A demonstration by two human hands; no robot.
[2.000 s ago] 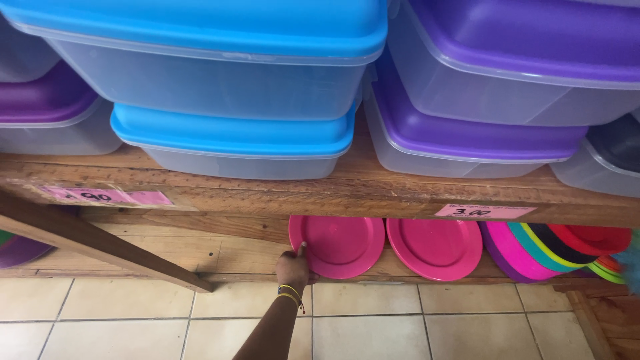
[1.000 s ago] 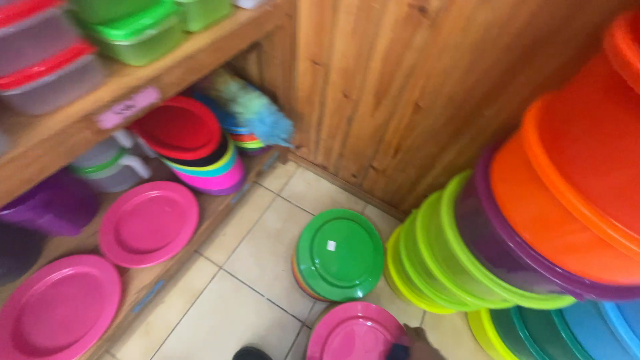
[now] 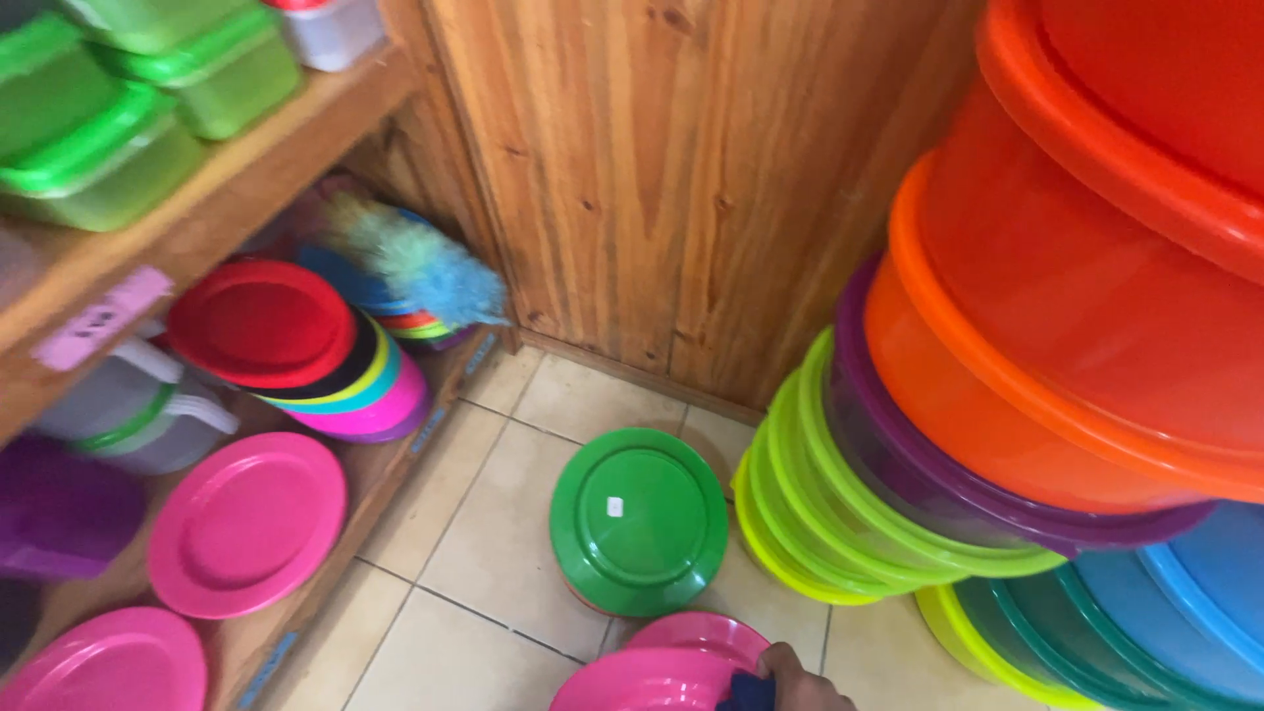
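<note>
At the bottom edge of the head view, one hand, seemingly my right hand [image 3: 802, 681], has its fingers at the rim of a pink plastic plate [image 3: 642, 681]. Something dark blue shows beside the fingers. Another pink plate [image 3: 706, 634] lies partly behind that plate. Just beyond them a green plate [image 3: 637, 523] bearing a small white sticker tops a stack on the tiled floor. My left hand is out of the frame. Two more pink plates [image 3: 247, 523] rest on the low wooden shelf at the left.
Stacked lime, purple and orange tubs [image 3: 889, 494] rise at the right, beside blue and teal ones [image 3: 1096, 632]. A wooden panel [image 3: 691, 197] closes the back. Colourful stacked plates [image 3: 262, 321], a fluffy duster [image 3: 415, 257] and jugs [image 3: 148, 415] fill the lower left shelf, beneath green-lidded containers [image 3: 99, 148].
The view has swung from the shelf front to the corner with the tubs. A hand touched a pink plate on the low shelf earlier; now a hand is at a pink plate beside the green one.
</note>
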